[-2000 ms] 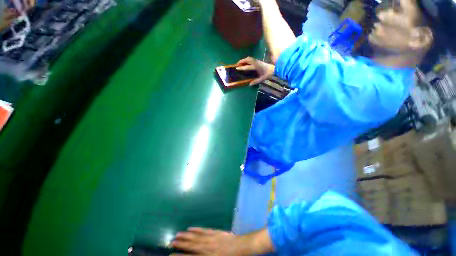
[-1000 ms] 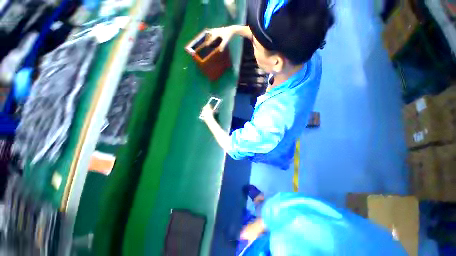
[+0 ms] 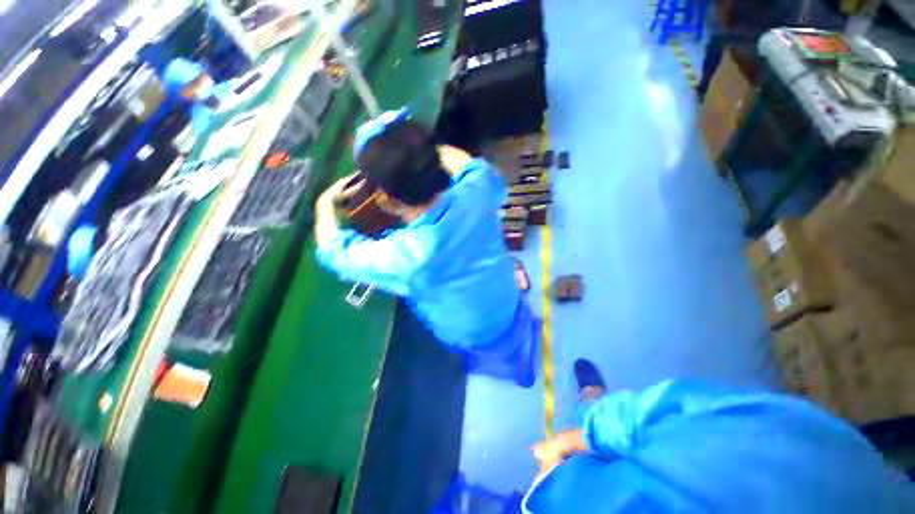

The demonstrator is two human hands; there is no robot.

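Observation:
My right hand (image 3: 558,450) is small and blurred at the lower middle, below a blue sleeve, over the floor beside the bench; its fingers are not clear. My left hand is not in view. A dark flat tray or pad (image 3: 307,492) lies on the green bench (image 3: 311,402) at the bottom edge, cut off. A small white phone frame (image 3: 359,293) lies on the bench near its edge. Another person in blue bends over the bench, hands at a brown-orange stack (image 3: 373,213), partly hidden by the head.
Dark trays with parts (image 3: 216,291) lie along the left of the line. An orange-white piece (image 3: 183,383) sits near the rail. Brown blocks (image 3: 569,288) lie on the blue floor. Cartons (image 3: 793,271) and a white machine (image 3: 828,85) stand at right; a blue stool (image 3: 680,18) is at the top.
The view has swung and shows more floor. My right hand has left the bench surface. The other person has turned and bends forward; the white frame held one second ago lies on the bench.

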